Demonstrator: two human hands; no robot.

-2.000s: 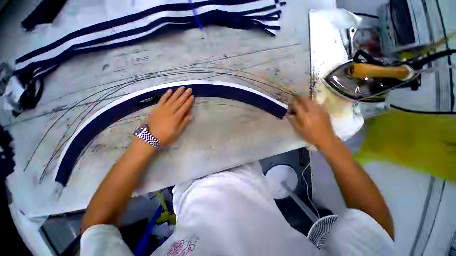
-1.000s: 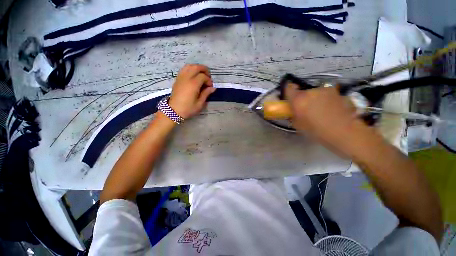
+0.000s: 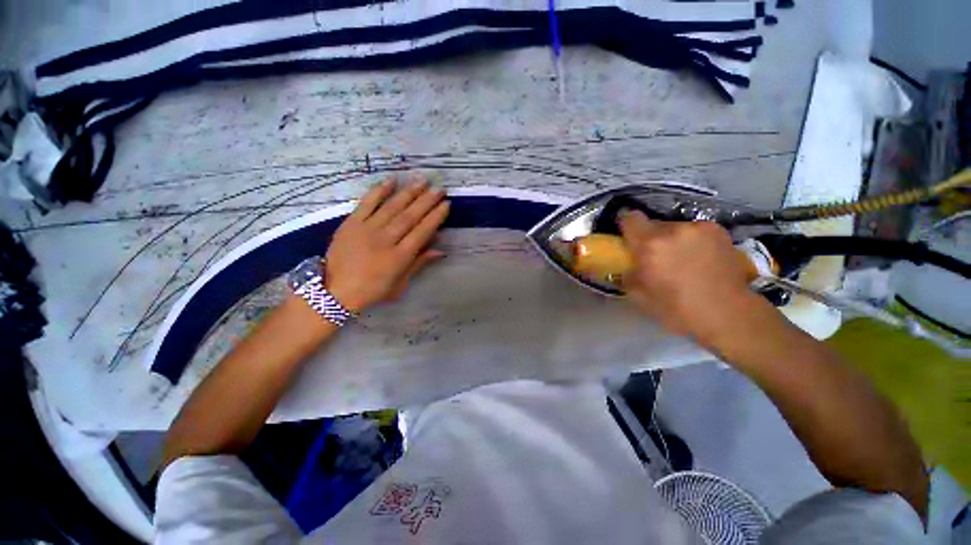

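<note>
A curved navy waistband piece (image 3: 250, 261) with a white upper edge lies on the pale table. My left hand (image 3: 385, 243) lies flat on its middle with the fingers apart and holds nothing. My right hand (image 3: 681, 266) grips the orange handle of the steam iron (image 3: 564, 236). The iron's pointed tip lies over the right part of the waistband, and the iron hides the band's right end.
Navy-and-white striped unpressed waistbands (image 3: 426, 40) lie along the far side, with a blue-and-white marking pen (image 3: 555, 30) across them. Thin guide lines curve around the waistband. Hose and cord (image 3: 852, 208) run off right. Yellow cloth (image 3: 894, 373) and white fan (image 3: 713, 509) are at lower right.
My right hand has left the band's right end, taken the iron from its pad and brought it onto the band. My left hand lifted its fingers, then flattened again on the band.
</note>
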